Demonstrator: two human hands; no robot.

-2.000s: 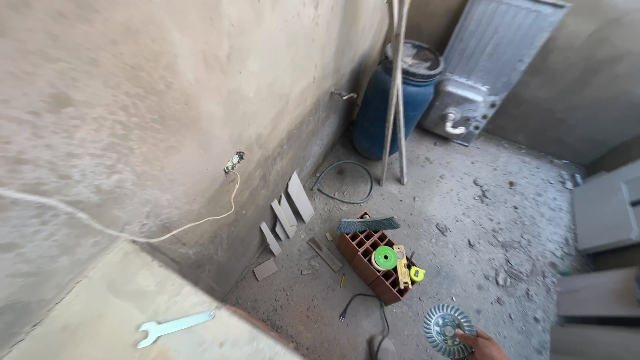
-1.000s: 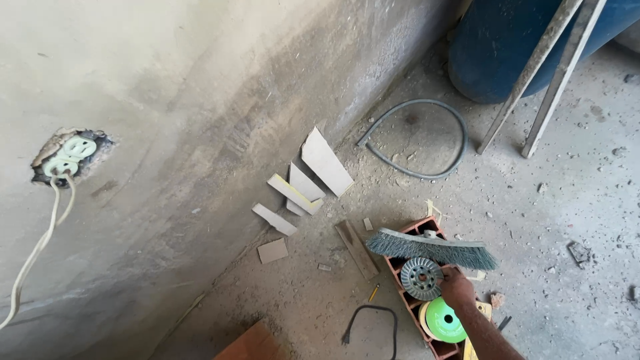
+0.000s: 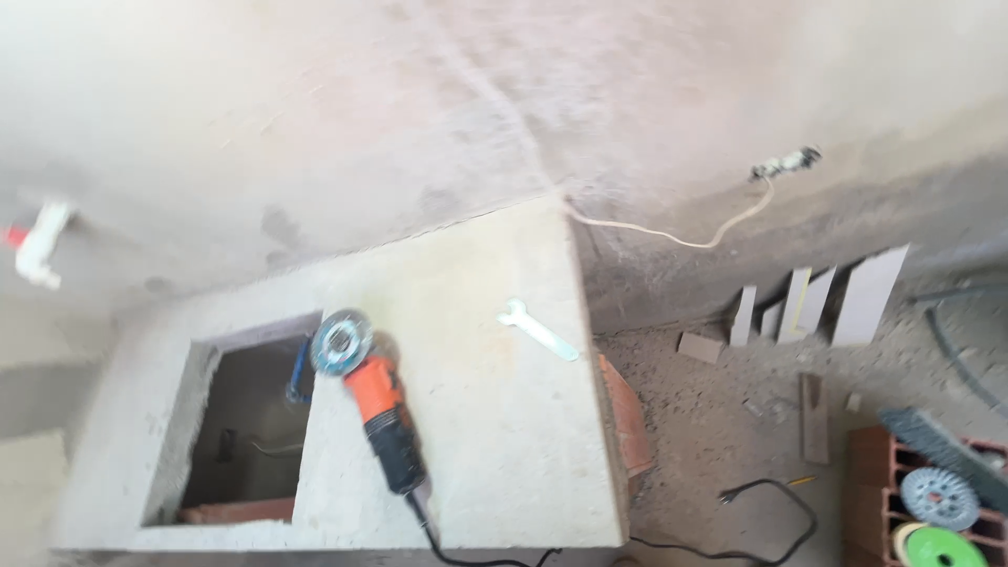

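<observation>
Neither of my hands is in view. An angle grinder (image 3: 384, 413) with an orange and black body lies on the concrete countertop (image 3: 488, 441), its disc (image 3: 342, 342) towards the wall. To its right on the same slab is an open-ended wrench (image 3: 539, 329). At the lower right, a segmented grinding cup wheel (image 3: 939, 498) rests on hollow clay bricks (image 3: 870, 472), beside a brush (image 3: 949, 453) and a green round spool or disc (image 3: 941, 546). The grinder's black cord (image 3: 465, 561) runs over the counter's front edge.
The countertop has a rectangular cutout (image 3: 252, 425). A white cable (image 3: 669, 236) hangs from a wall outlet (image 3: 786, 164). Tile offcuts (image 3: 870, 299) lean on the wall. A power plug (image 3: 728, 496) and a wood strip (image 3: 814, 417) lie on the floor. A white pipe fitting (image 3: 43, 244) juts from the wall.
The view has swung left to the countertop. The cup wheel, held in a hand in both earlier frames, now lies let go on the bricks, and that hand is out of view.
</observation>
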